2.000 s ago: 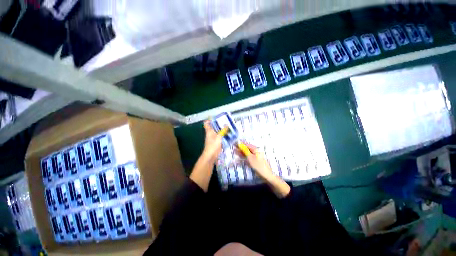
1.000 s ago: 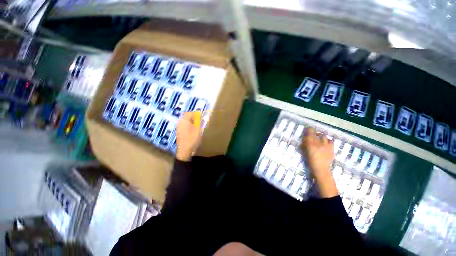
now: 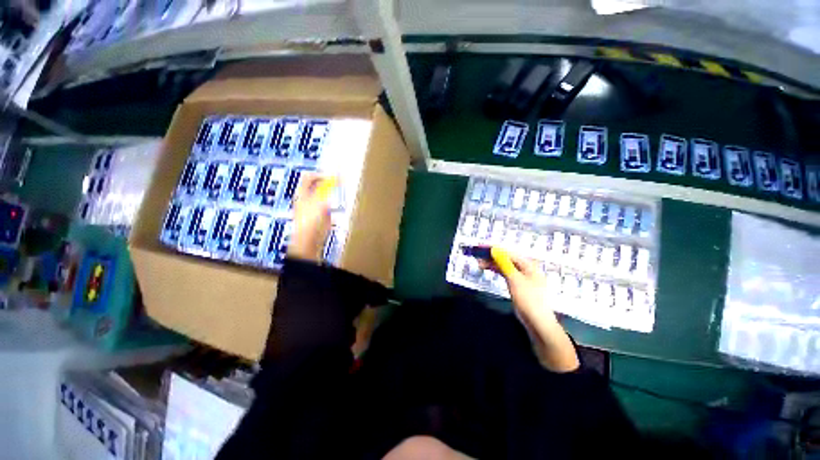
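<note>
The open carton (image 3: 270, 310) stands at the left, with rows of blue-bordered panels (image 3: 241, 184) inside. My left hand (image 3: 310, 220) is over the right part of these rows, a yellow cover on a fingertip. It is blurred, and whether it grips a panel cannot be told. My right hand (image 3: 529, 286), also with yellow on a finger, holds a thin dark piece (image 3: 476, 252) between its fingertips, over the left part of the blister tray (image 3: 655, 278). Small pale and bluish inserts (image 3: 575, 208) lie in rows in the tray.
A pale rail (image 3: 692, 192) runs behind the tray. Beyond it a line of panels (image 3: 635, 152) lies on the green belt, with dark housings (image 3: 530, 85) behind. A white post (image 3: 396, 85) rises beside the carton. A shiny white sheet (image 3: 778, 287) lies at right.
Both hands were together on a panel over the tray; they then parted, the left going over the carton. My right hand has moved nearer over the tray and now shows a dark piece. The view has shifted.
</note>
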